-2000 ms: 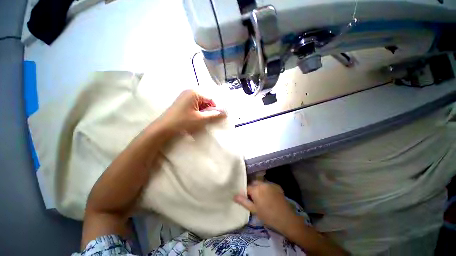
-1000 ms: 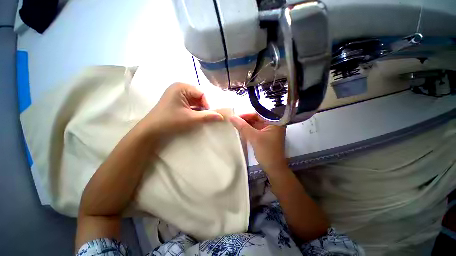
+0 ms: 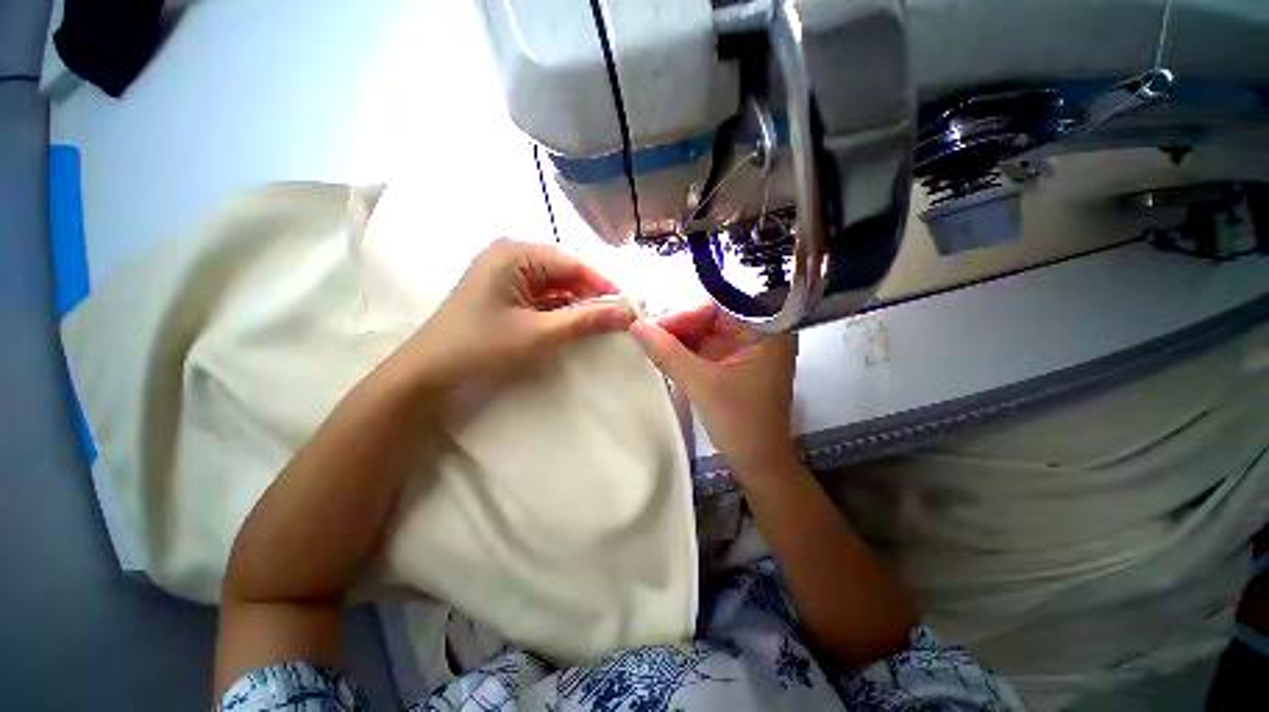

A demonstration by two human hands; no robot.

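Note:
A large cream garment piece (image 3: 557, 487) lies over the left of the table and hangs over its front edge onto my lap. My left hand (image 3: 522, 309) pinches the cloth's upper corner between thumb and fingers. My right hand (image 3: 724, 373) pinches the same corner from the right, its fingertips almost touching the left ones. A small folded edge (image 3: 633, 308) shows between the fingertips. Both hands are just in front of the sewing machine head (image 3: 626, 125). The needle area is lost in lamp glare and partly behind a shiny metal part.
Dark cloth (image 3: 114, 39) lies at the far left of the white table (image 3: 251, 104). The table has a blue left edge (image 3: 67, 230) and a grey front edge (image 3: 919, 412). More cream cloth (image 3: 1058, 515) hangs at the right. A grey wall stands at the left.
My right hand has come up from the cloth's lower edge near my lap to the corner beside my left hand. The view has moved closer to the machine head. The folded edge now shows between the fingertips.

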